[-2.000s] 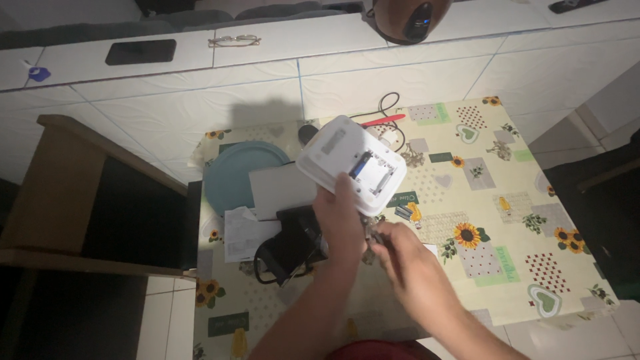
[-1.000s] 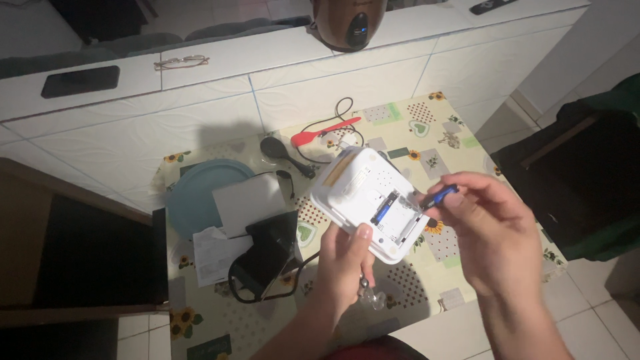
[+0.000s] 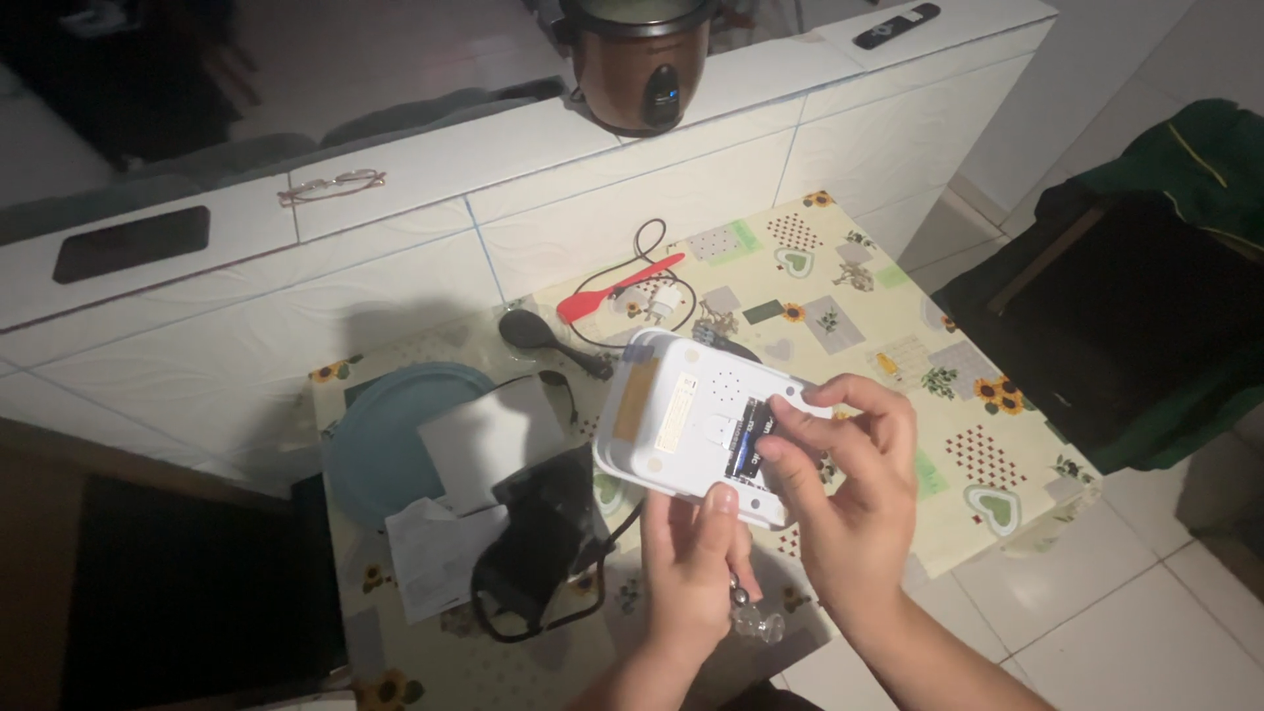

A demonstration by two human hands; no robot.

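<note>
A white plastic device (image 3: pixel 681 420), its underside facing up, is held above the table by my left hand (image 3: pixel 696 568), whose thumb presses on the near edge. A small clear-and-metal object (image 3: pixel 758 620) hangs beside that hand's fingers. In the open battery compartment lies a blue and black battery (image 3: pixel 748 441). My right hand (image 3: pixel 854 474) has its thumb and a finger on a second dark battery (image 3: pixel 766 427) at the compartment's right side. Whether this one is fully seated cannot be told.
On the patterned tablecloth (image 3: pixel 829 321) are a blue-green round lid (image 3: pixel 380 444), papers (image 3: pixel 494 439), a black bag or case (image 3: pixel 553 533), a black spoon (image 3: pixel 528 331), a red spatula (image 3: pixel 592 301) and a cable. A brown rice cooker (image 3: pixel 642 69), glasses (image 3: pixel 333 186) and phone (image 3: pixel 133 242) stand or lie on the ledge.
My right hand has brought the battery from beside the device into its compartment. Two seconds ago this hand was below the device, near my left hand. The view has shifted.
</note>
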